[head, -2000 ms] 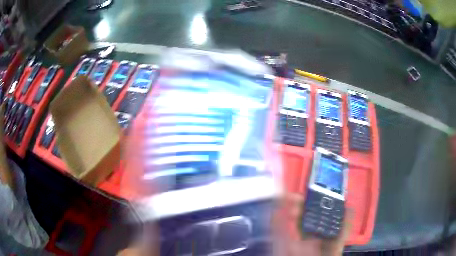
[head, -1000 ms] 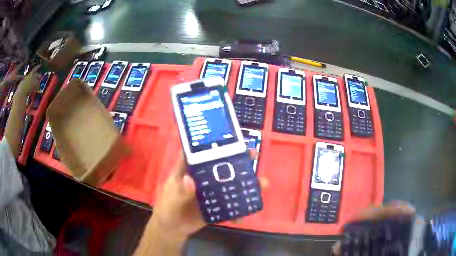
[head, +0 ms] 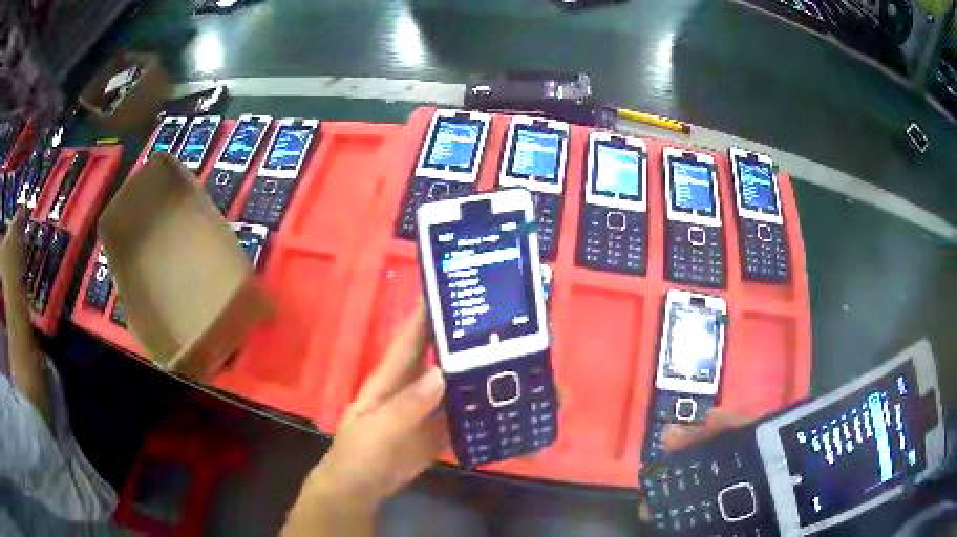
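My left hand [head: 373, 456] holds a dark keypad phone [head: 489, 325] upright over the near tray, its white-framed screen lit with a menu list. My right hand [head: 717, 427] is mostly hidden behind a second phone [head: 798, 462] at the lower right, held turned sideways with a lit dark menu. The red tray [head: 593, 351] has several lit phones in its back row. In its front row one phone [head: 689, 351] shows a bright white screen, and another is mostly hidden behind the phone in my left hand.
An open cardboard box [head: 178, 267] lies tilted on the left red tray [head: 315, 288], which holds more phones. Behind the trays lie a black device [head: 530, 91] and a yellow pen [head: 653, 122]. A small parts box [head: 123, 84] stands back left. Another person's arm [head: 26, 315] is at the left edge.
The left-hand phone has moved right and slightly down, and its screen has gone from blue to dark. The blurred right-hand phone has risen into clear view. The person's arm at left has lowered.
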